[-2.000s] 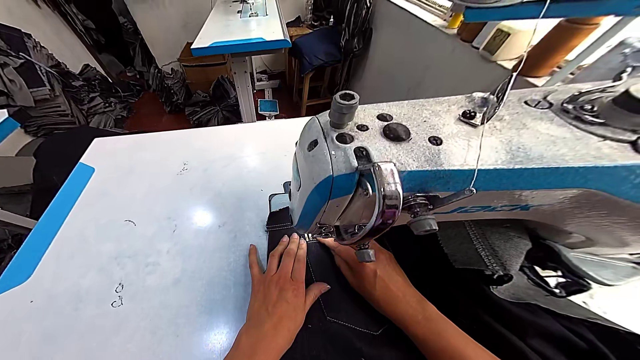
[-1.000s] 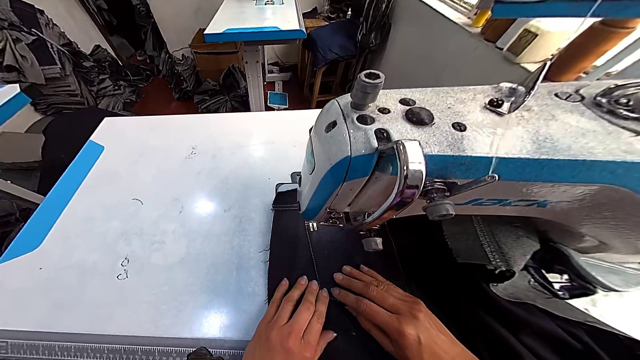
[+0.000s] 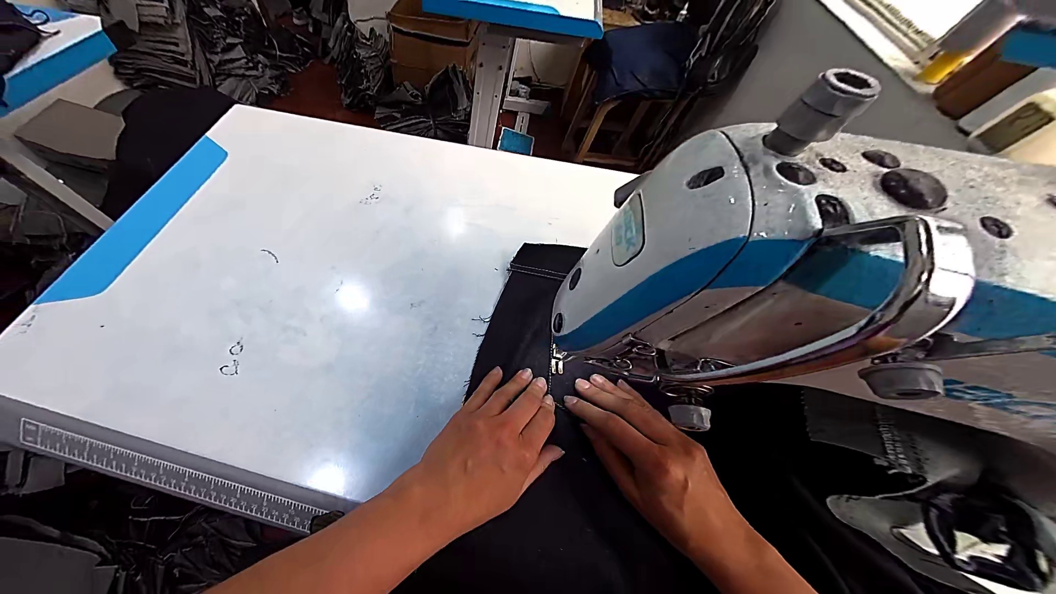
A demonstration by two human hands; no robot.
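Observation:
Dark fabric (image 3: 528, 301) with a line of pale stitching lies under the head of an industrial sewing machine (image 3: 693, 239). The metal presser foot (image 3: 558, 360) rests on the cloth beside the stitch line. My left hand (image 3: 491, 445) lies flat on the fabric just in front of the foot, fingers apart, its fingertips near the cloth's frayed left edge. Close on its right, my right hand (image 3: 648, 450) also presses on the fabric, fingertips pointing to the foot. Neither hand grips anything. The needle cannot be made out.
The white machine table (image 3: 396, 214) spreads to the left, with a ruler strip (image 3: 165, 469) along its front edge. More black fabric (image 3: 767, 495) bunches under the machine arm at the right. Beyond stand another table (image 3: 528, 15), a cushioned wooden stool (image 3: 643, 62) and piles of dark cloth (image 3: 165, 58).
The fabric has moved farther out behind the presser foot, showing more of its far end. Both hands, lower down a second ago, are now close to the foot. The view has shifted.

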